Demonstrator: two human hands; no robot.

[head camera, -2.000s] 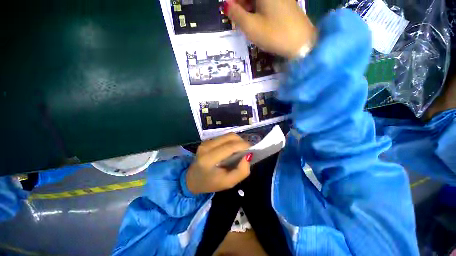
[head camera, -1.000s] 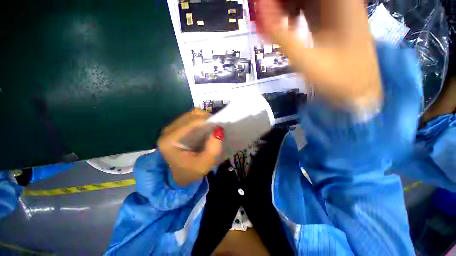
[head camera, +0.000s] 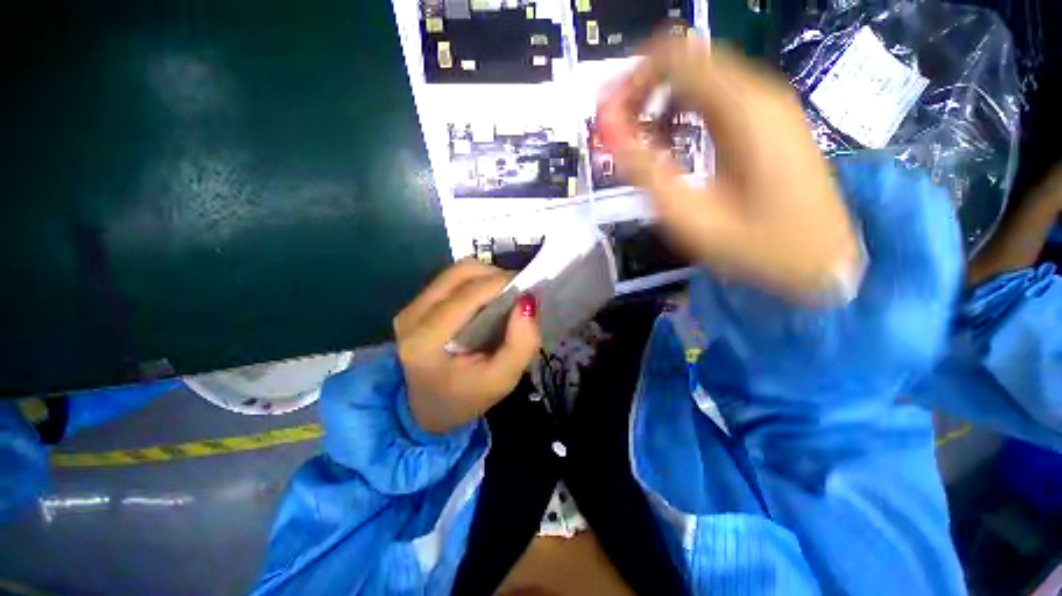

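My left hand holds the release liner sheet, grey on the near side and white on the bent-up edge, over the tray's near end. My right hand is blurred above the right column of the white carrier tray. Its thumb and fingertips are close together; whether a small piece is between them cannot be told. Black phone boards with small gold patches lie in two columns. The board in the middle of the left column looks shiny and silvery. The liner and my right hand partly hide the nearest boards.
A dark green bench lies left of the tray. A crumpled clear plastic bag with a white label lies at the right. Another person's arm shows at the right edge. A round white tub is under the bench edge.
My right hand has moved from the tray's far part to the right, then back left and lower over the right column. My left hand and the liner have moved up and left from their first position.
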